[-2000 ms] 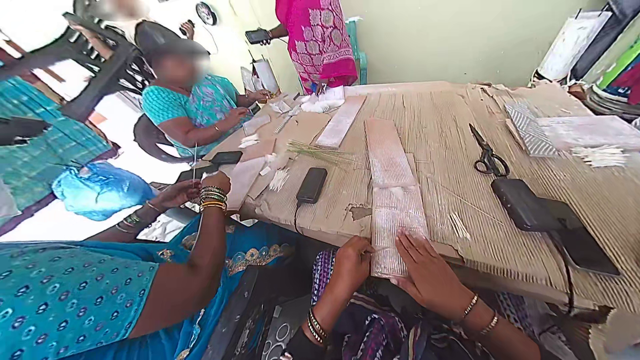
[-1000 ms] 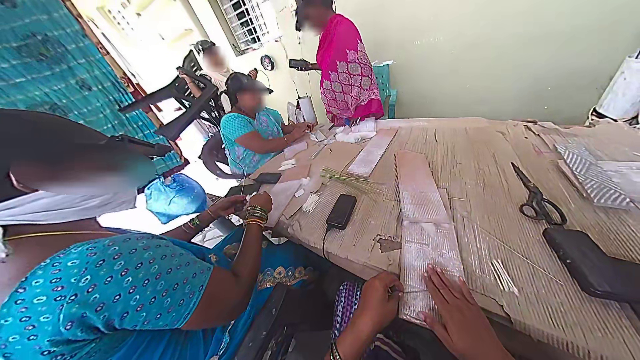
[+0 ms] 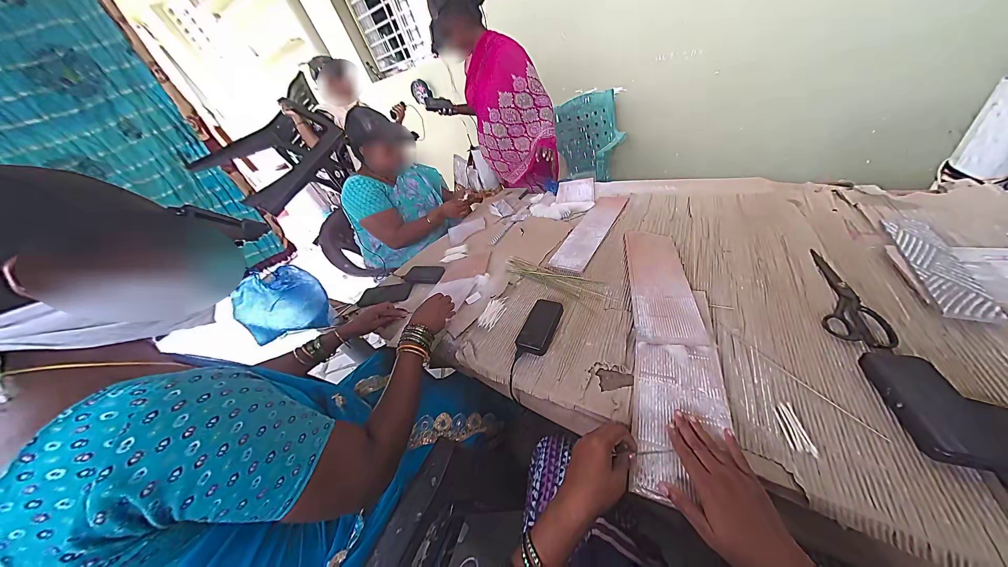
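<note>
A long pale strip with a ribbed surface (image 3: pixel 679 370) lies on the table, its near end at the table's edge. Beside its left edge, my left hand (image 3: pixel 600 465) pinches the end of a thin stick (image 3: pixel 650 452) that lies across the strip. My right hand (image 3: pixel 713 472) rests flat on the strip with fingers spread, over or next to the stick's other end. Several short white rolled pieces (image 3: pixel 795 430) lie just right of the strip. Farther right are black-handled scissors (image 3: pixel 854 311). What my fingertips cover cannot be seen.
A black device with a cable (image 3: pixel 540 327) lies left of the strip, a larger black case (image 3: pixel 933 405) right. Thin green sticks (image 3: pixel 555 277) and another strip (image 3: pixel 589 235) lie farther back. A co-worker in blue (image 3: pixel 197 441) sits close at left; others are beyond. Patterned sheets (image 3: pixel 945 268) are at right.
The view has swung towards the left, showing more of the co-worker beside me. My hands stay at the strip's near end.
</note>
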